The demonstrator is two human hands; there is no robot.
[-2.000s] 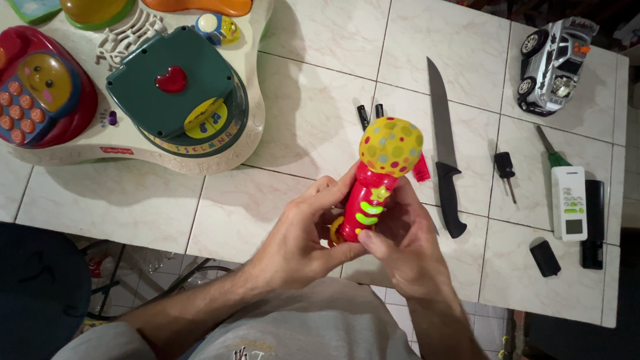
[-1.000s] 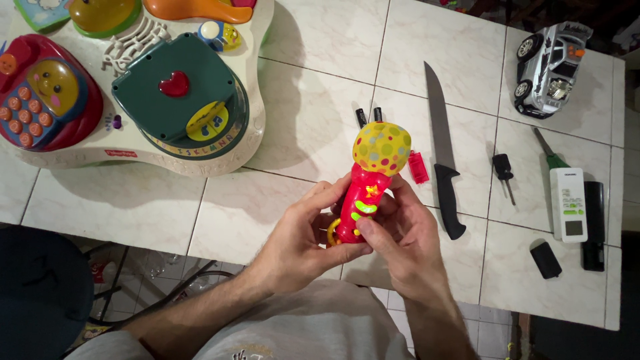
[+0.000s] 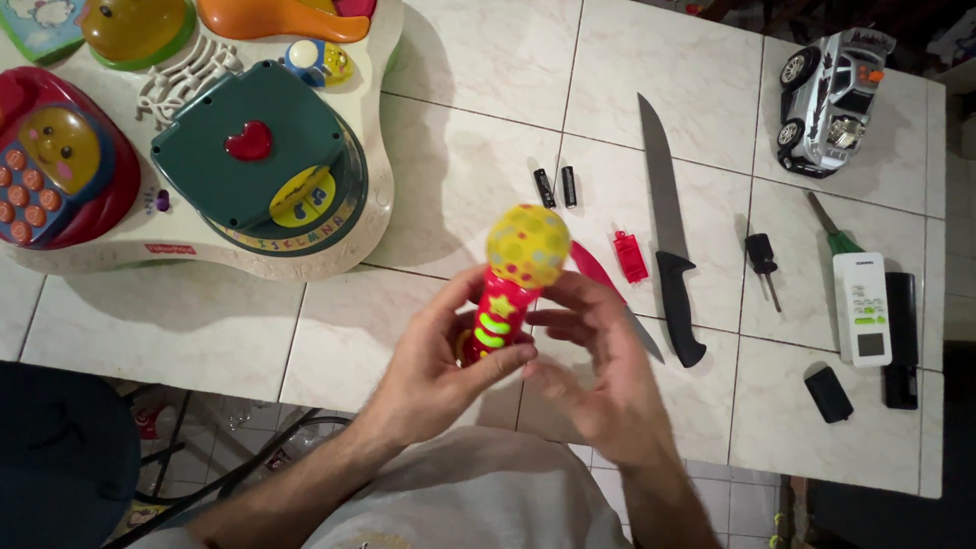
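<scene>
A red toy microphone (image 3: 499, 313) with a yellow spotted head stands out in front of my body, over the table's near edge. My left hand (image 3: 442, 358) is closed round its handle, the thumb across the lower front. On the other side, my right hand (image 3: 598, 358) has its fingers at the microphone's upper right, with the thumb off the handle; whether it grips is unclear. Beyond the microphone lie two black batteries (image 3: 555, 187). A small red plastic battery cover (image 3: 630, 258) lies to the right, and a knife with a pink handle (image 3: 597, 268) is partly hidden by my right hand.
A large black-handled knife (image 3: 671, 221) lies right of my hands. Farther right are a short screwdriver (image 3: 762, 259), a white remote control (image 3: 862, 309), a green-handled tool (image 3: 839, 238), a black cover (image 3: 829, 394) and a silver toy car (image 3: 831, 103). A toy activity table (image 3: 320, 263) occupies the left.
My right hand has loosened from the microphone's handle and its thumb has come away from the front. My left thumb now lies across the handle. The pink-handled knife has come into sight.
</scene>
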